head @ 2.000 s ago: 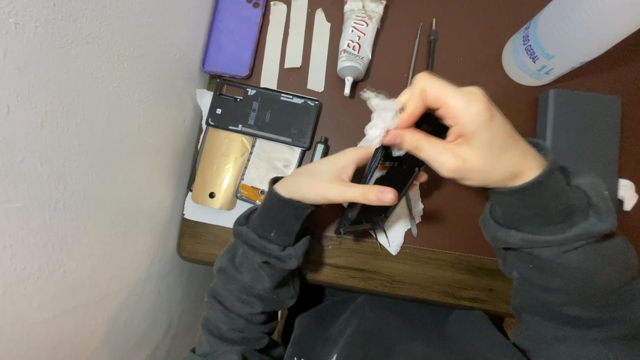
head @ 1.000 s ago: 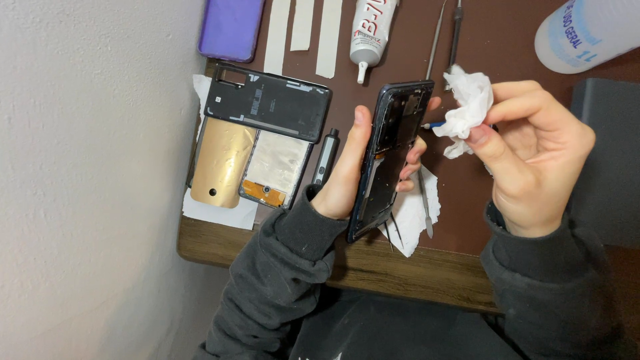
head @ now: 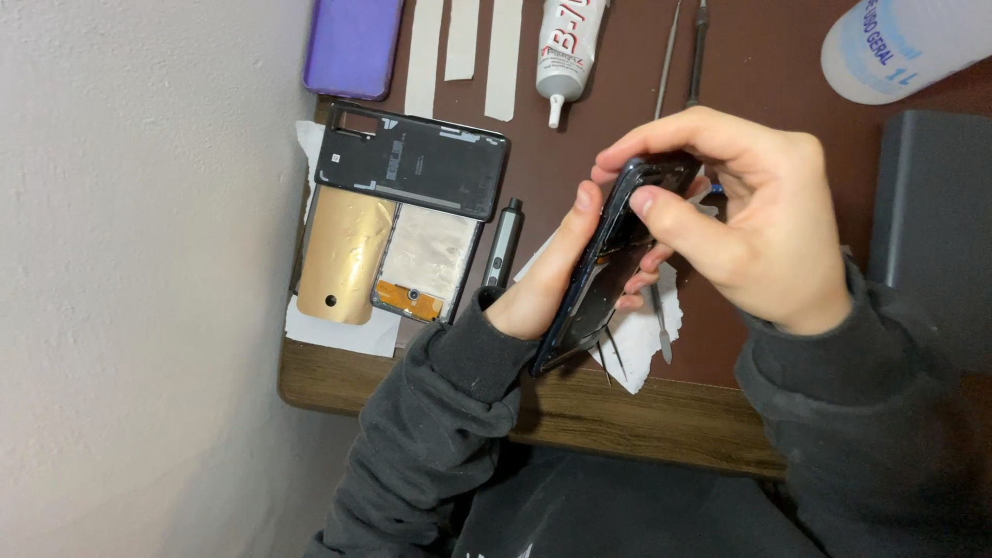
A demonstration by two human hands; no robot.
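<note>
A dark smartphone frame (head: pixel 593 298) is tilted on its edge in my left hand (head: pixel 550 263), whose thumb lies along the near side while its fingertips wrap the far side. My right hand (head: pixel 736 209) pinches the frame's upper end, the thumb on the inner face and the index finger over the top rim. Below the frame, tweezers (head: pixel 616 353) and a metal spudger (head: pixel 664 333) rest on crumpled white paper (head: pixel 635 364). No tissue shows in my right hand; part of its palm side is hidden.
Left of my hands lie a black phone back cover (head: pixel 418 167), a gold sheet (head: pixel 345 256), a display assembly (head: pixel 426 260) and a pen-shaped screwdriver (head: pixel 505 244). Beyond are a purple case (head: pixel 353 46), white strips (head: pixel 504 58), a glue tube (head: pixel 570 54) and a bottle (head: pixel 891 46). A dark box (head: pixel 930 232) stands right.
My right hand held a crumpled white tissue beside the frame one second ago; it has moved left and now grips the frame's upper end. The tissue no longer shows in its fingers.
</note>
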